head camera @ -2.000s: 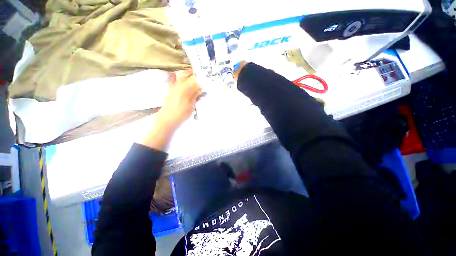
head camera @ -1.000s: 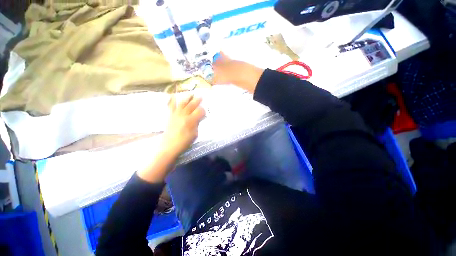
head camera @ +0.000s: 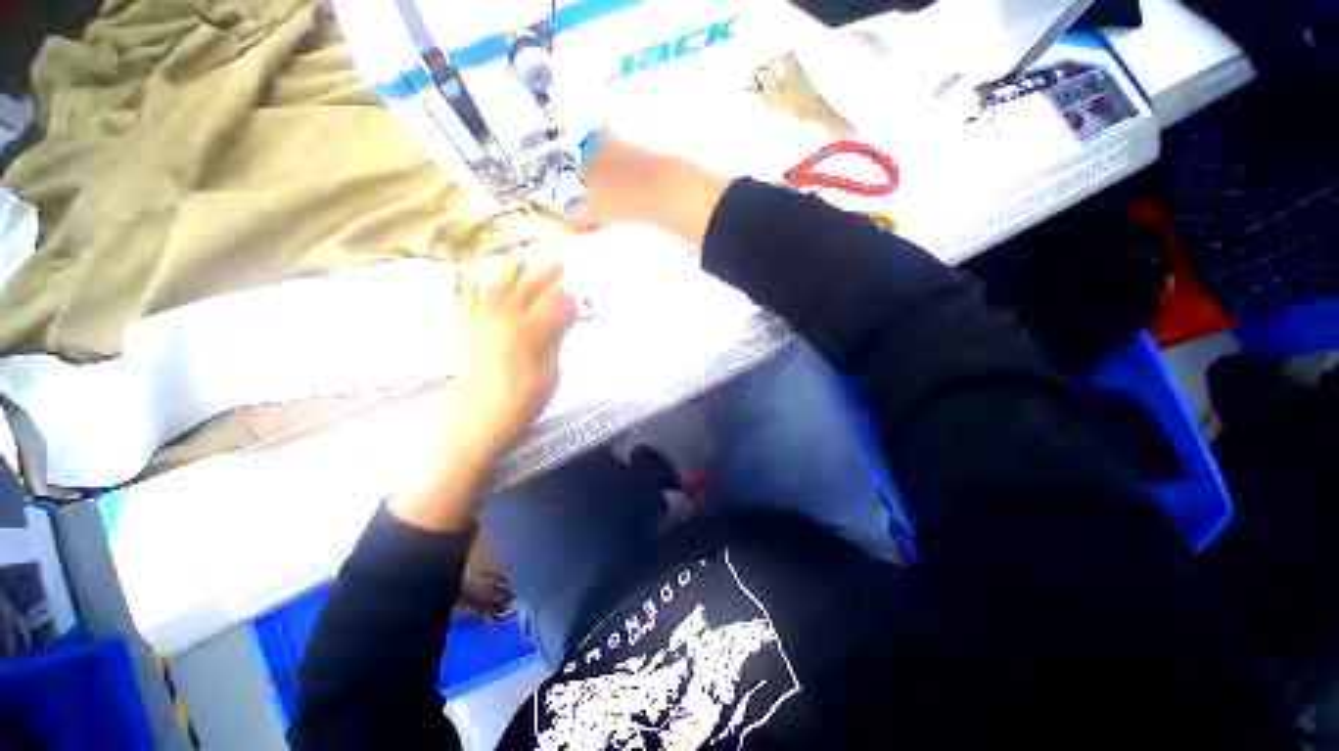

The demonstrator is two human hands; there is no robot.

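The khaki garment [head camera: 220,176] lies bunched at the left, and its narrow edge runs under the presser foot [head camera: 521,184] of the white sewing machine [head camera: 602,74]. A white lining strip [head camera: 294,335] lies along its near side. My left hand [head camera: 511,330] rests with bent fingers on the cloth edge, just in front of the presser foot and left of it; its grip is washed out by glare. My right hand [head camera: 624,184] is close beside the needle area on the right, fingertips at the machine's small metal parts; whether it pinches cloth is hidden.
Red-handled scissors [head camera: 844,169] lie right of my right hand, partly under the sleeve. A small khaki scrap [head camera: 797,93] lies behind them. A printed label [head camera: 1090,100] is at the table's right end. The ruler-marked table edge [head camera: 646,396] runs above my lap. Blue bins [head camera: 477,656] stand below.
The view has shifted, so the machine sits further left in the picture. Since the earliest frame, my left fingers have spread over the cloth edge and my right hand has come out from behind its sleeve.
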